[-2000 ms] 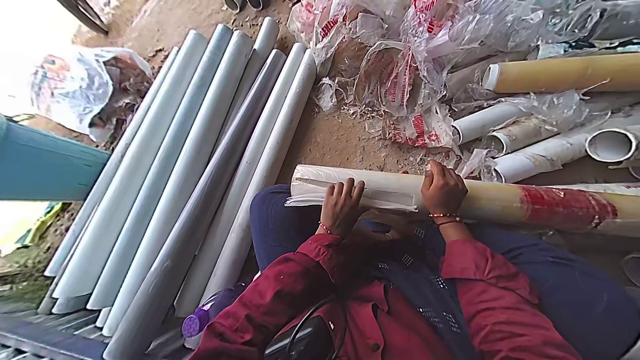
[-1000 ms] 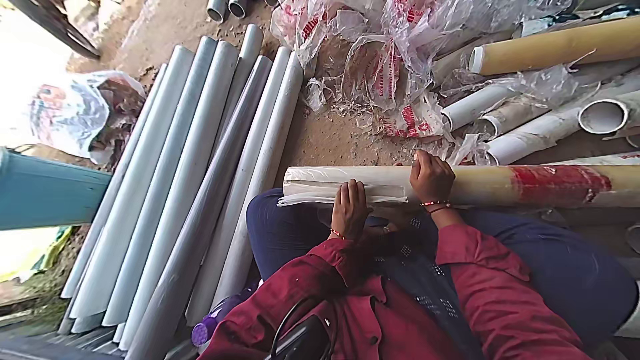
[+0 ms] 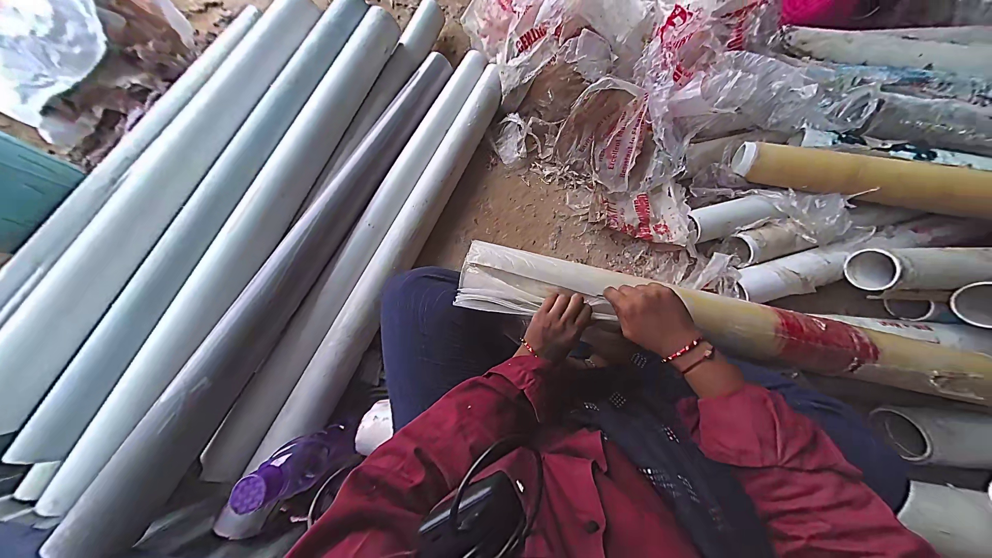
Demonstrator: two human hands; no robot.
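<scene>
A long yellowish tube [image 3: 721, 318] with a red band lies across my lap, its left end covered by whitish plastic sheeting [image 3: 535, 267]. The sheeting's edges show in loose layers along the near side. My left hand [image 3: 556, 324] grips these layered edges, fingertips on top and thumb hidden. Just to its right, my right hand [image 3: 651, 316] pinches the sheet's edge with bent fingers, the two hands close but apart. Both wrists bear thin red bracelets.
Several pale rolls [image 3: 256, 209] lie side by side at left. A purple bottle [image 3: 271, 480] is near my left sleeve. Crumpled printed plastic film [image 3: 620, 116] covers ground ahead. Hollow pipes [image 3: 872, 270] and another yellow tube [image 3: 868, 174] lie at right. A teal object [image 3: 31, 190] stands far left.
My hands have come closer together on the sheeting; the right hand has moved from over the tube toward the layered edge. The view has shifted somewhat.
</scene>
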